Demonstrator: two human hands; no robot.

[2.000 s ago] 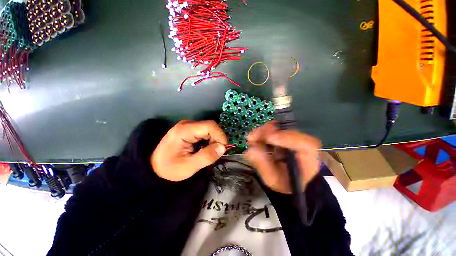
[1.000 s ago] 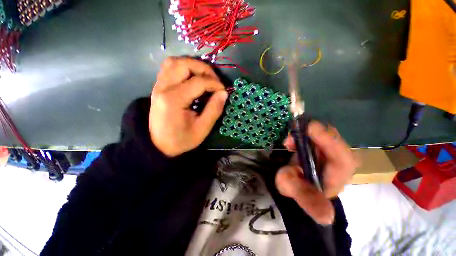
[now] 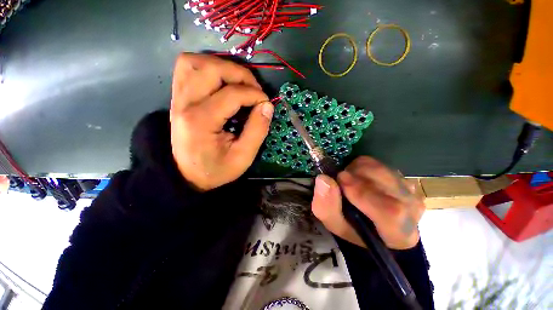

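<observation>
The green PCB panel (image 3: 327,126) lies slanted on the dark mat in front of me. My left hand (image 3: 219,121) is at its left side and pinches a short red connector lead (image 3: 276,98) between thumb and forefinger. The lead's end is at the panel's top left round board; its plug is hidden in the hand. My right hand (image 3: 371,203) holds the soldering iron (image 3: 310,144) like a pen. The iron crosses over the panel, its tip close to the lead's end. Whether they touch is too small to tell.
A lead pile (image 3: 254,21) lies beyond the panel, with loose leads near my left hand. Two yellow rings (image 3: 388,45) lie right of it. The orange soldering station (image 3: 535,69) is at the right edge. A cardboard box (image 3: 452,192) and red plastic frame (image 3: 518,209) are below the bench edge.
The iron's tip has swung left and down from beyond the panel to its top left corner. My left hand stays at the panel's left side, pinching the lead. The view has shifted slightly.
</observation>
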